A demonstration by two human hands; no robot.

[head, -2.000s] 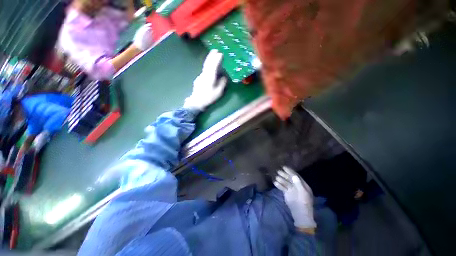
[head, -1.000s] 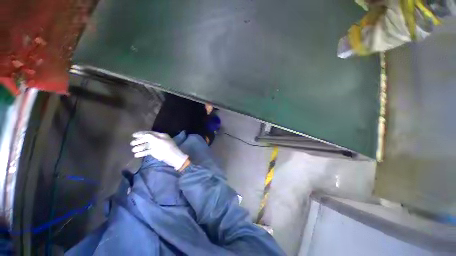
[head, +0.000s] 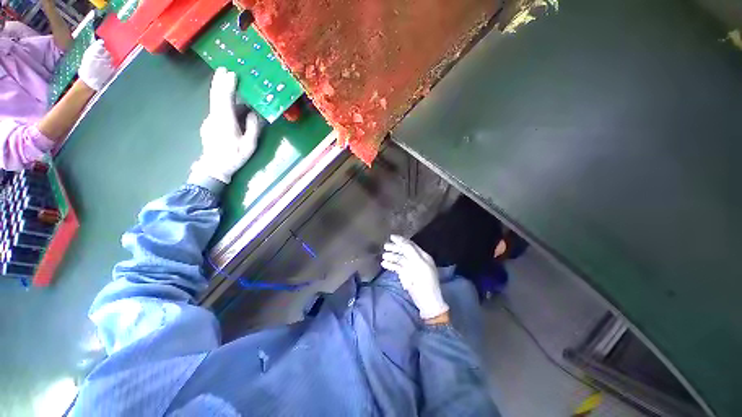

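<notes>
A green circuit board (head: 252, 69) with rows of small pale pads lies at the upper middle on the green line, partly hidden by the red-brown crusted flap (head: 358, 65). My left hand (head: 224, 134), in a white knit glove, lies on the line with its fingertips at the board's near left edge. Its thumb is apart and it grips nothing visible. My right hand (head: 415, 277), also gloved, is low over my lap, away from the board, with fingers slightly bent and nothing visible in it.
Red foam pads (head: 175, 24) lie beyond the board. Black capacitors on a red-edged board (head: 28, 220) stand at left. Another person's gloved hand (head: 96, 65) touches a red pad. A metal rail (head: 277, 191) edges the line. A dark green surface (head: 586, 138) fills the right. Blue cord (head: 272, 285) hangs below.
The view swung right, then back left, so the line, board and left hand show again. The gun seen a second ago is out of view. My right hand stays over my lap.
</notes>
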